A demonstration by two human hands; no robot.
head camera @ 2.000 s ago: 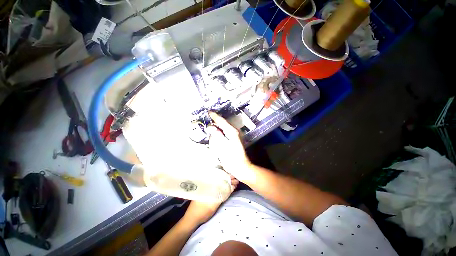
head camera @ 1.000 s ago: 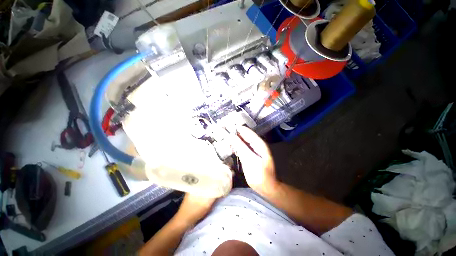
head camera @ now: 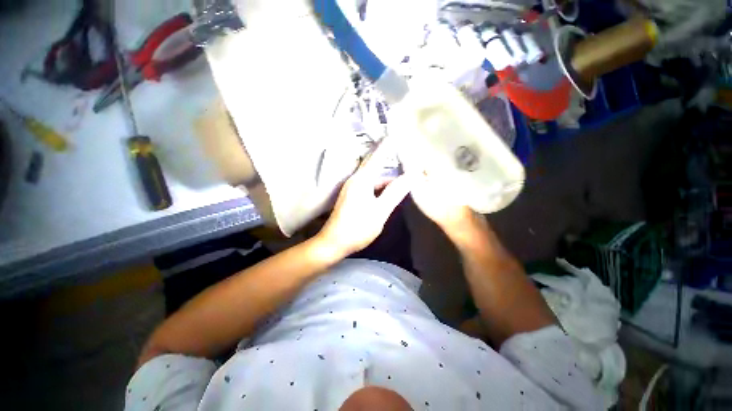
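Note:
The overlock machine's front [head camera: 365,112] shows small metal parts in strong glare. My left hand [head camera: 359,207] is at the machine's front edge, fingers pointing up to these parts; its fingertips fade into the glare, so anything in them cannot be told. My right hand [head camera: 437,205] is mostly hidden behind the cream lamp head [head camera: 488,174], with its wrist showing below. The lamp's blue flexible arm [head camera: 347,36] comes down from the top. A pale flat panel [head camera: 277,120] lies left of my left hand.
A black-and-yellow screwdriver [head camera: 149,172], red-handled pliers [head camera: 164,44], dark red-looped scissors [head camera: 68,60] and a small yellow screwdriver [head camera: 46,135] lie left on the white table [head camera: 88,193]. White tension knobs [head camera: 498,46], a thread cone [head camera: 614,48] and blue bins [head camera: 622,88] are at the right.
The view has shifted, and the lamp head now sits right of the pale panel, over my right hand. My left hand has come out from behind the lamp and is at the machine front.

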